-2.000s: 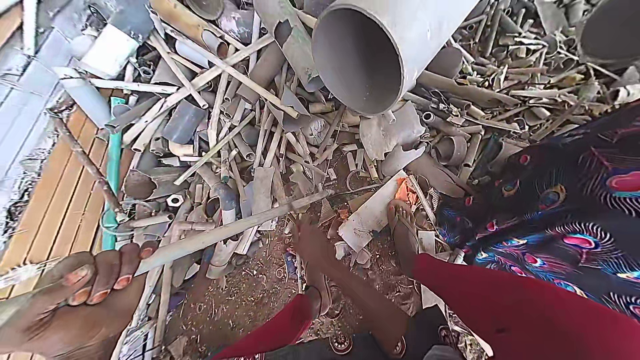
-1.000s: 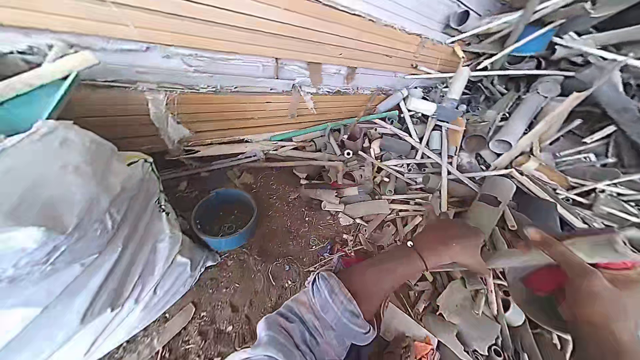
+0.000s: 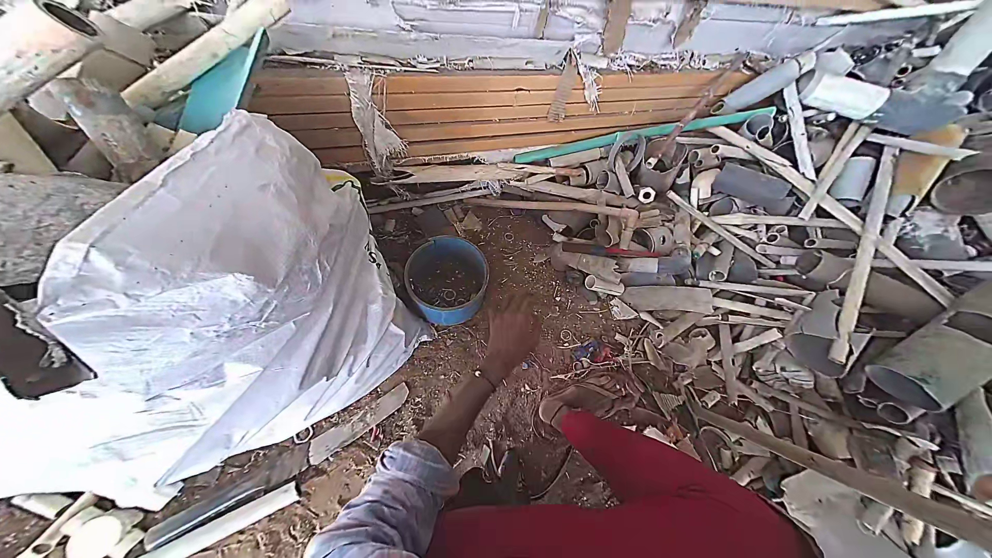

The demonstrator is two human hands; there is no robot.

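Observation:
My left hand (image 3: 511, 333), with a thin bracelet at the wrist, is low over the dirt floor, close to the right side of a round blue container (image 3: 448, 313). Its fingers point away from me and look slightly apart, somewhat blurred, with nothing visible in them. Small ring-like bits and debris lie inside the container. My right hand is not seen. A long flat strip (image 3: 845, 473) slants over the scrap at lower right and runs out of the frame. Short pipe offcuts, such as a grey one (image 3: 752, 184), lie piled on the right.
A large white woven plastic sack (image 3: 209, 271) bulges at left. Slatted brown boards (image 3: 465, 116) and a green strip (image 3: 643, 136) run along the back. A wide grey pipe (image 3: 938, 360) lies at right. A foot (image 3: 589, 399) and a red-clad leg (image 3: 666, 473) are near my hand.
My left hand has left the pipe pile and is now beside the blue container. My right hand, seen at the pile one second ago, is out of view. The view has swung left.

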